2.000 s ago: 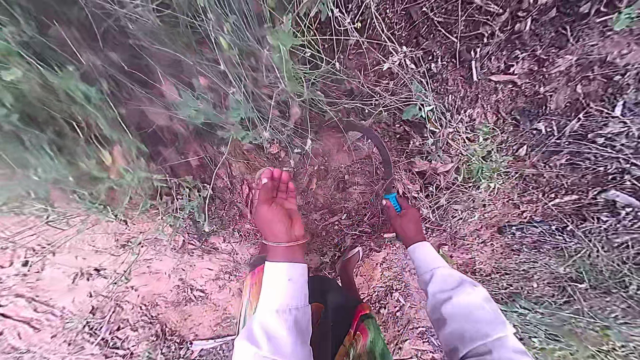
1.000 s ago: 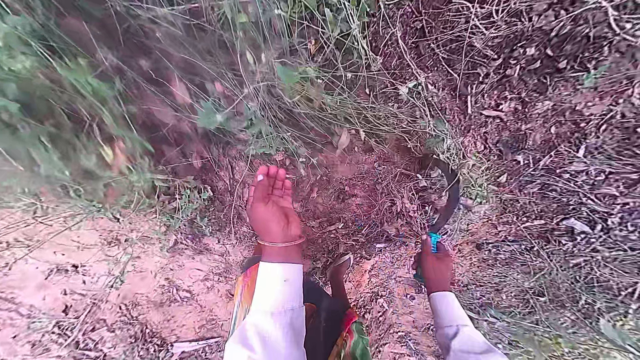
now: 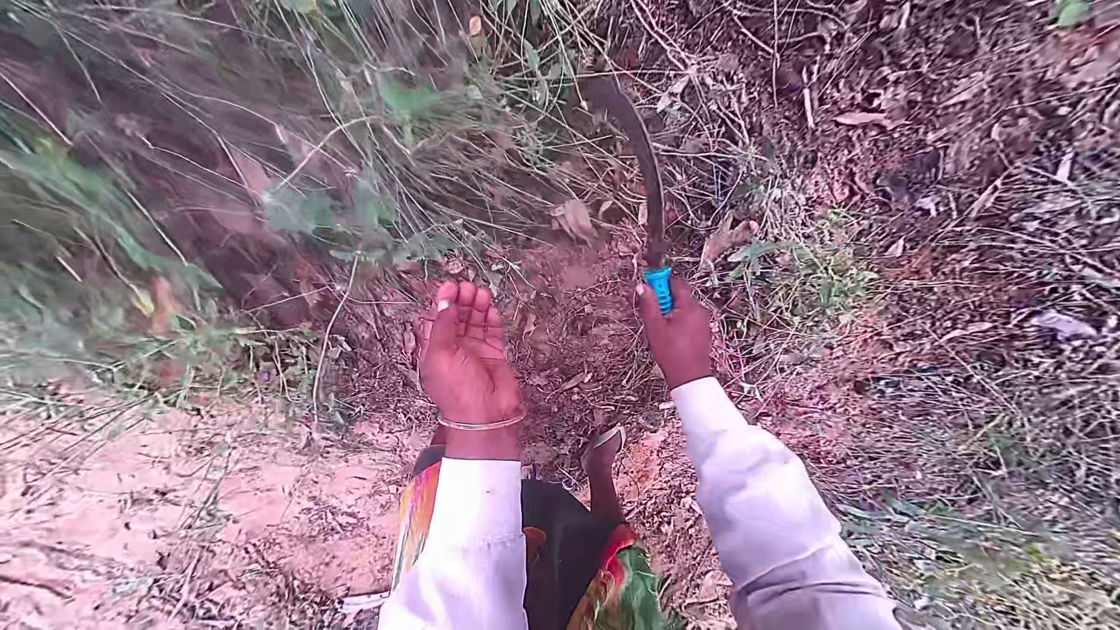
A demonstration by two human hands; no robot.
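My right hand (image 3: 681, 337) grips the ribbed blue handle of a sickle (image 3: 648, 175). The dark curved blade points away from me, and its tip reaches into dry grass stems (image 3: 542, 166), where it is partly blurred. My left hand (image 3: 471, 359) is raised to the left of the sickle, palm turned up and fingers slightly curled, with nothing in it. A thin bangle (image 3: 481, 423) circles the left wrist. Bare soil and leaf litter lie below and between both hands.
Tall green and dry grass (image 3: 157, 175) fills the upper left. Pale bare soil (image 3: 175, 507) lies at the lower left. Dry stems and litter (image 3: 989, 367) cover the right side. My foot in a sandal (image 3: 604, 448) and patterned cloth (image 3: 626, 577) show below.
The sickle has swung from the right back towards the left and away from me, into the grass edge. My left hand keeps much the same pose.
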